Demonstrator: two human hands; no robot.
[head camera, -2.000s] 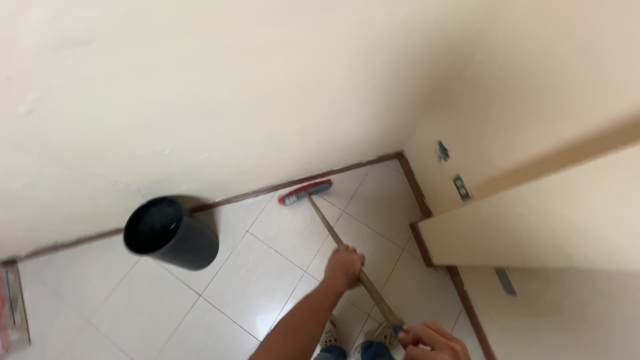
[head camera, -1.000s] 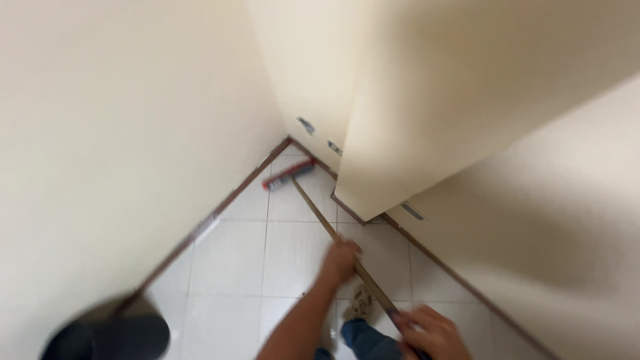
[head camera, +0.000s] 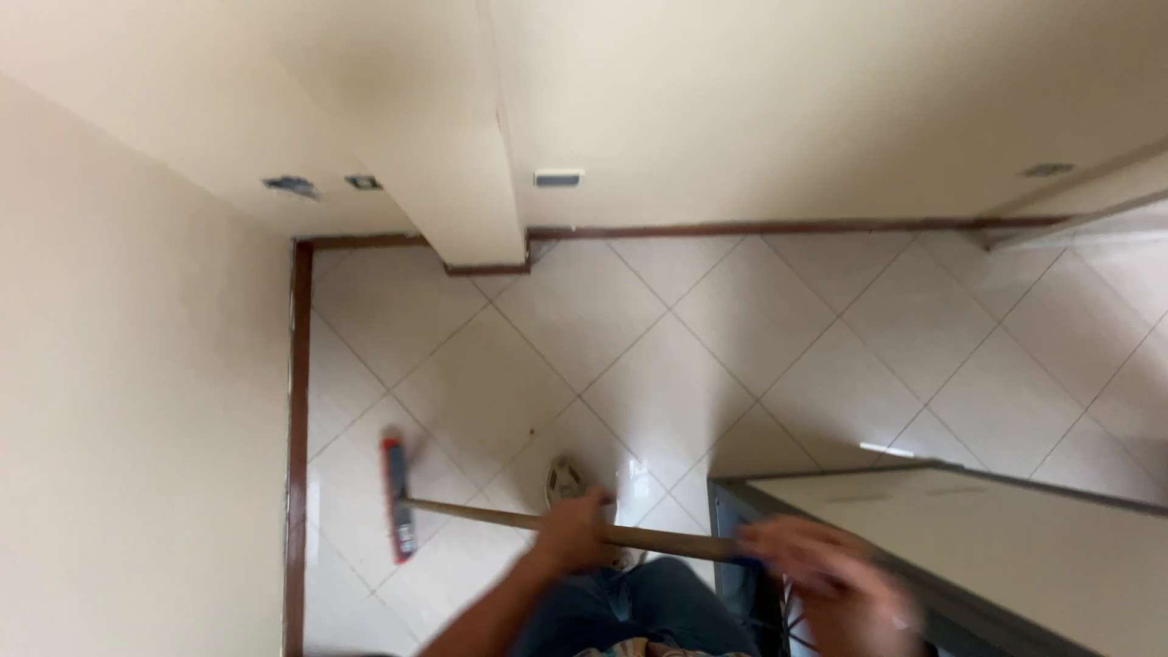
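A push broom with a red and grey head (head camera: 399, 500) lies across the white tiled floor near the left wall. Its long wooden handle (head camera: 484, 516) runs right toward my body. My left hand (head camera: 577, 531) is closed around the middle of that handle, just above my shoe (head camera: 563, 479). At the handle's blue end, my right hand (head camera: 826, 570) is blurred by motion; its fingers are around or against the end. A small dark speck (head camera: 532, 432) is on the tiles between the broom head and my shoe.
Brown baseboard (head camera: 300, 411) borders the left wall and the far wall. A pillar (head camera: 484, 219) juts out by the corner. A dark-framed piece of furniture with a pale top (head camera: 958, 520) stands at lower right. Wall outlet boxes (head camera: 557, 179) show above the baseboard.
The view has turned strongly to the right. The broom head, in the wall corner one second ago, is now out of the corner, beside the left wall. The black bin is no longer in view.
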